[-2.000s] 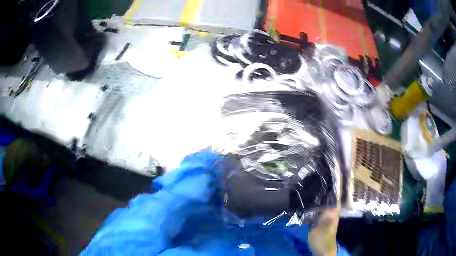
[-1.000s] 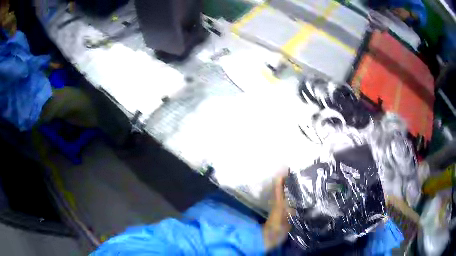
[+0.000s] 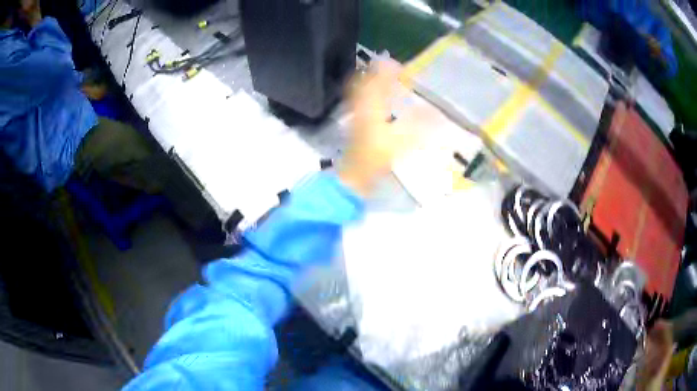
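The black projector (image 3: 577, 336), with a shiny wrinkled clear film over it, is at the lower right. A black bar (image 3: 487, 363), likely its handle, sticks out at its left. My right hand (image 3: 656, 357), small, blurred and partly cut off, holds the projector's right side. My left hand (image 3: 382, 126) is blurred and stretched out over the bench, away from the projector. It looks empty, with fingers apart, just right of a tall dark box (image 3: 302, 57). Silver-white trim rings (image 3: 543, 269) lie in a pile behind the projector, some black ones among them.
White sheets (image 3: 222, 145) cover the bench, taped with black pieces. Cables (image 3: 179, 67) lie at its upper left. Grey pads with yellow tape (image 3: 512, 84) and a red-orange mat (image 3: 640, 202) are at the back right. A person in a blue smock (image 3: 42, 107) sits at the left.
The view has swung left. My left hand has left the projector's side and moved up and away across the bench. The projector now appears lower and further right.
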